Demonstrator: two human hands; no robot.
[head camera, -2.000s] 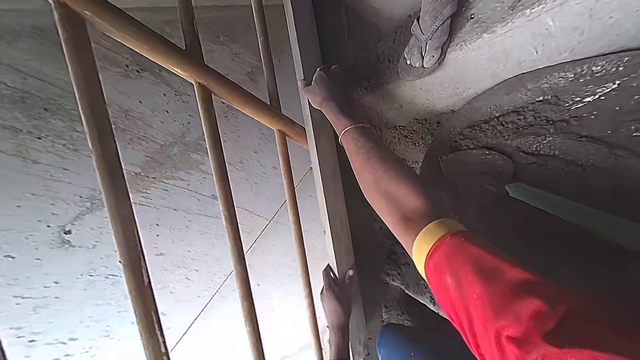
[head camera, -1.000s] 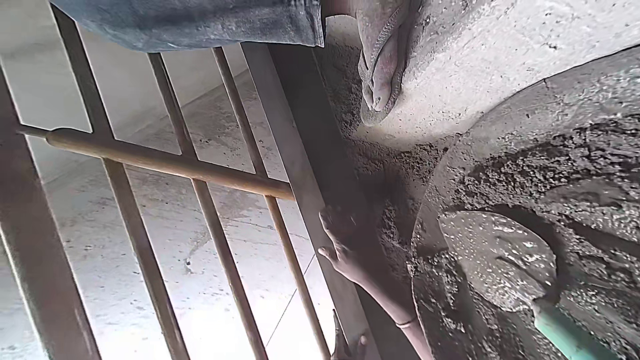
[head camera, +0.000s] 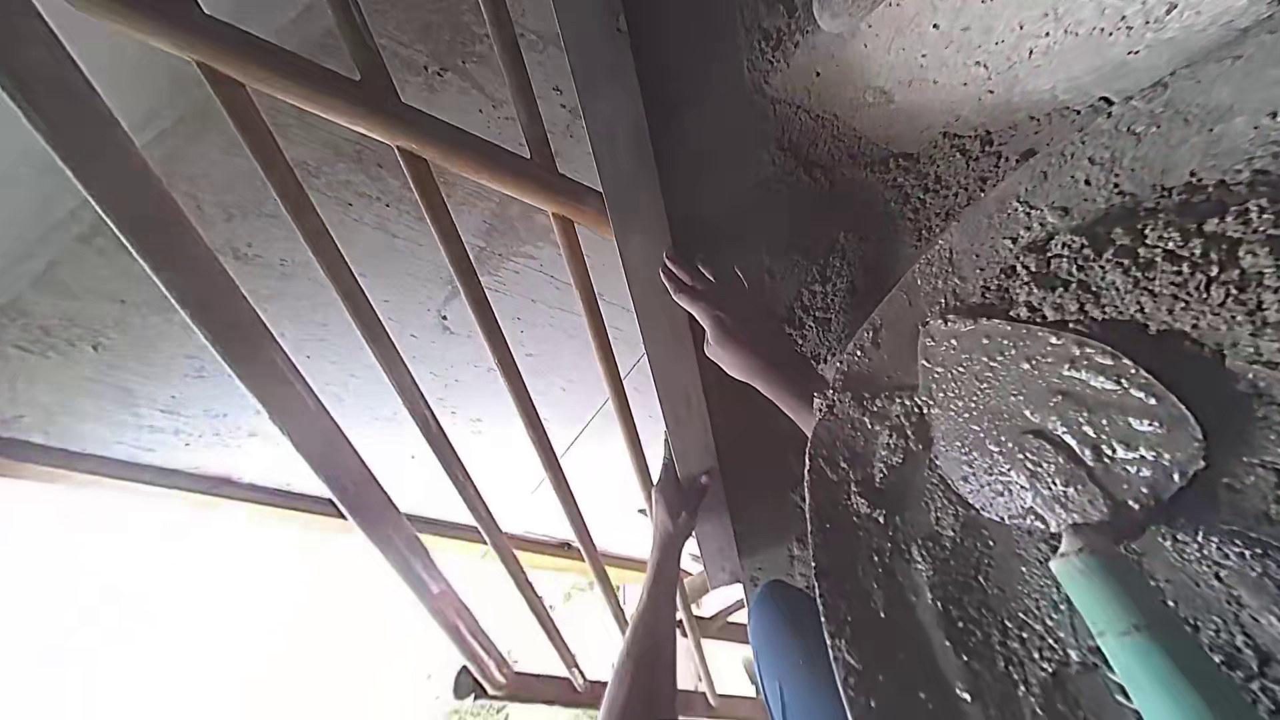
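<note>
A long, straight, flat-sided bar (head camera: 640, 240) runs from the top centre to the lower centre, beside a metal railing (head camera: 450, 240). My right hand (head camera: 715, 310) grips its right edge around mid-length, with the far side of the grip hidden. Lower down, my left hand (head camera: 680, 500) holds the bar from the railing side, thumb and fingers around its edge. To the right, a shovel (head camera: 1060, 420) with a rounded, mortar-coated blade and a green handle (head camera: 1150, 630) lies on wet grey mortar (head camera: 1150, 260), touched by neither hand.
Railing bars and a round crossbar (head camera: 350, 100) fill the left, with a pale stained concrete surface (head camera: 300, 180) behind them. A curved rim (head camera: 812, 520) borders the mortar. A blue rounded thing (head camera: 795, 650) is at the bottom centre. Rough concrete (head camera: 960, 70) lies at the upper right.
My right hand is lower along the bar than two seconds ago. The other person's foot and grey-blue clothing, near the top one second ago, are mostly out of view. The view has shifted.
</note>
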